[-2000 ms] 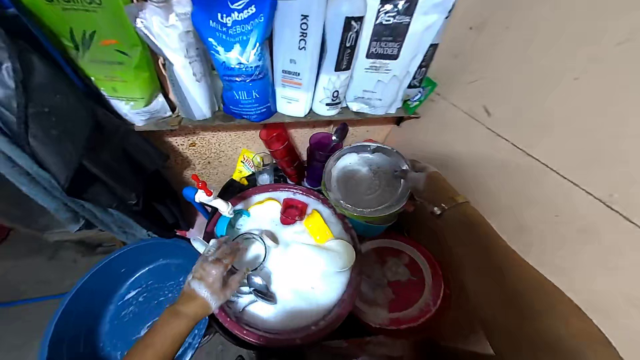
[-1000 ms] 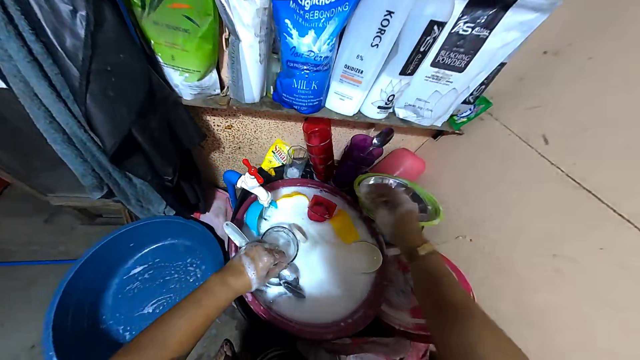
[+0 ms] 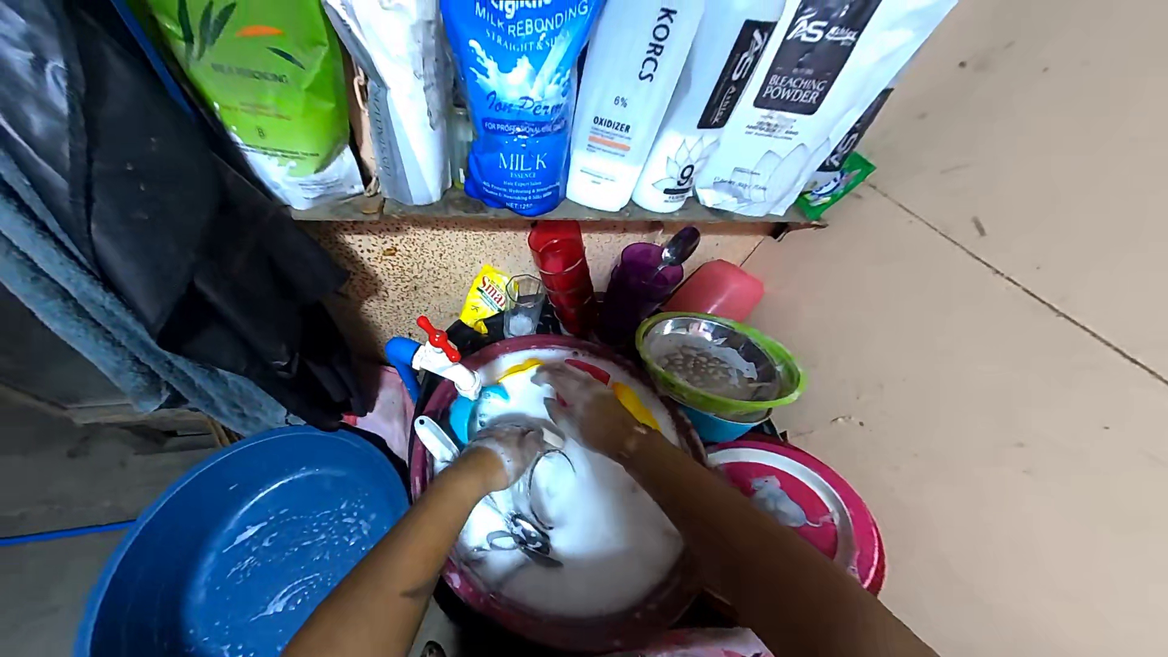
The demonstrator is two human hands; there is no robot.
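My left hand (image 3: 509, 452), wet with suds, is at the left inside of a maroon basin (image 3: 429, 474) of soapy water, its fingers on a clear glass vessel (image 3: 547, 488). Over the suds near the back, my right hand (image 3: 589, 411) reaches in from the right; its fingertips are close to a red item (image 3: 589, 370), and whether it holds anything is unclear. A yellow item (image 3: 636, 406) lies just right of it. Several spoons (image 3: 529, 538) stick out of the foam below my left hand. A white handle (image 3: 436, 440) leans on the left rim, beside a light-blue item (image 3: 463, 418).
A white tap with red handle (image 3: 438, 339) overhangs the basin. Left is a large blue tub (image 3: 274, 529). Stacked bowls (image 3: 721, 365) stand right, above a pink-red lid (image 3: 849, 511). Behind are red cups (image 3: 563, 274), purple cups (image 3: 636, 283) and a shelf (image 3: 420, 212) of pouches and bottles.
My right hand has moved left from the stacked bowls into the basin. A metal bowl is now seen in the green one. My left hand stays at the glass vessel.
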